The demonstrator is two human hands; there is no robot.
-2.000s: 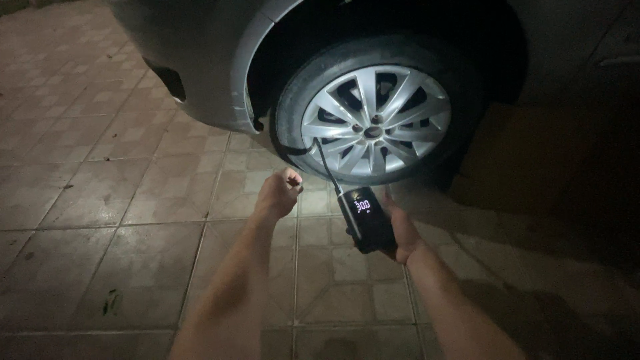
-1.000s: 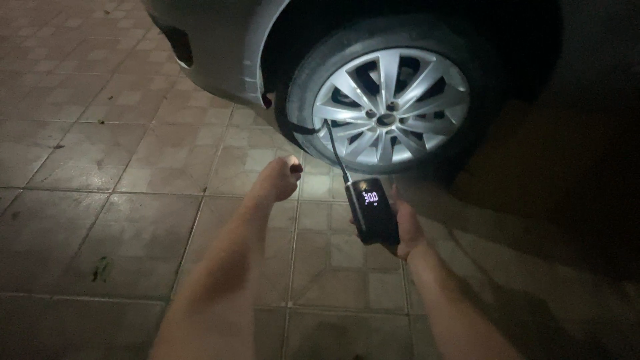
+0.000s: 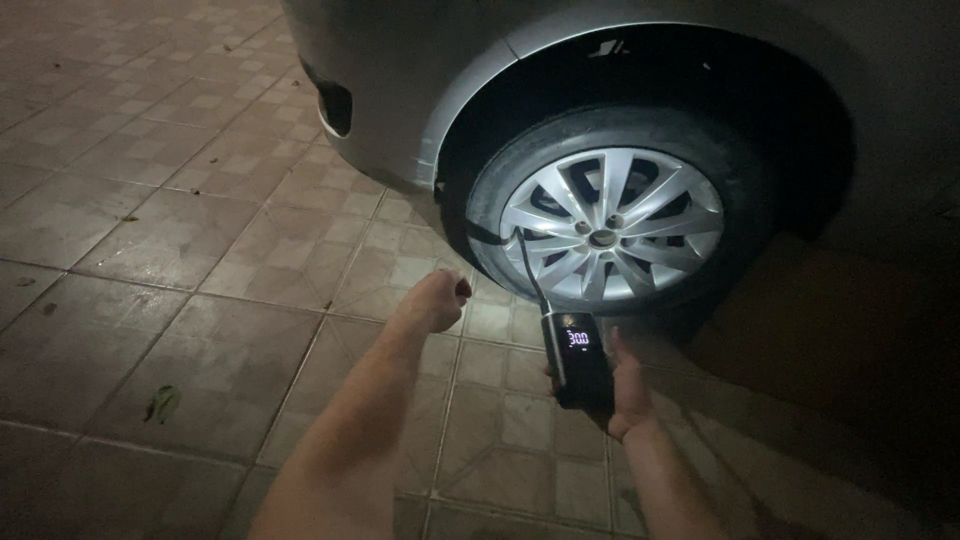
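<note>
My right hand (image 3: 628, 386) holds a black portable tire inflator (image 3: 581, 367) upright, its lit display facing me and reading 30.0. From its top a thin dark hose (image 3: 531, 270) runs up to the lower left edge of the silver alloy wheel (image 3: 602, 238), where the valve itself is too small to make out. Light falls on the wheel and the rubber tire (image 3: 487, 191). Left of the inflator, over the tiles, my left hand (image 3: 437, 300) is curled with its fingers bent in; whether a small thing lies inside it cannot be told.
The grey car's bumper (image 3: 375, 112) and wheel arch (image 3: 480, 97) curve over the tire. Paving tiles (image 3: 187, 345) cover the ground, with a green leaf (image 3: 163, 403) and several small dry leaves on them. Deep shadow lies at the right.
The inflator stays in my right hand with its hose at the wheel, and its display reads the same. My left hand remains curled beside it. The view shifts somewhat.
</note>
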